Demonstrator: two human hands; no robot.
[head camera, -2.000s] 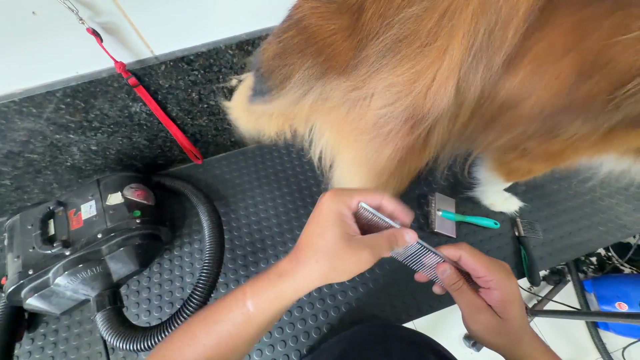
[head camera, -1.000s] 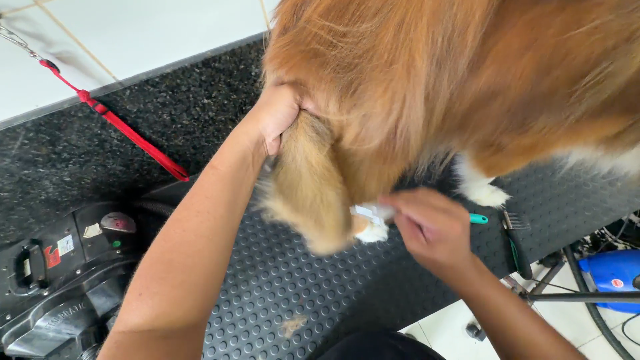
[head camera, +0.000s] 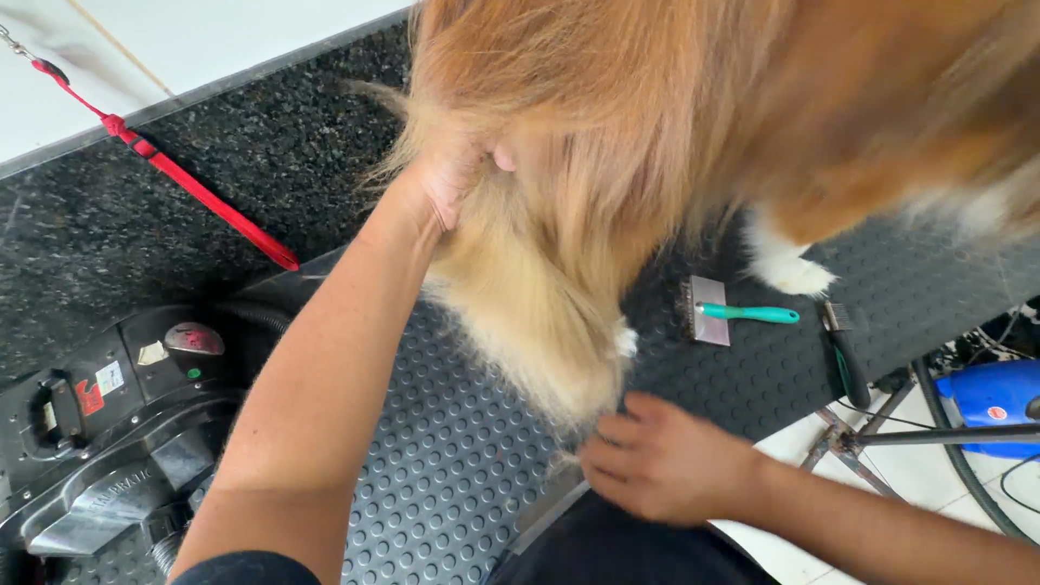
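A long-haired brown and white dog stands on the black studded mat, its hindquarters towards me. My left hand is closed in the fur at its rear, around the top of a hanging tan tuft, seemingly the tail. A white paw partly shows behind this tuft. Just below the tuft's tip is my right hand, back upward and fingers curled. Whether it holds the metal comb is hidden. A slicker brush with a teal handle and a dark-handled grooming rake lie on the mat.
A black pet dryer with a ribbed hose sits at the left. A red leash hangs across the speckled black stone. Off the mat's right edge are metal bars, a dark hose and a blue machine.
Two seconds ago both hands held a metal comb in front of the dog. My left hand then moved up into the rear fur. My right hand has since moved down to below the tuft's tip.
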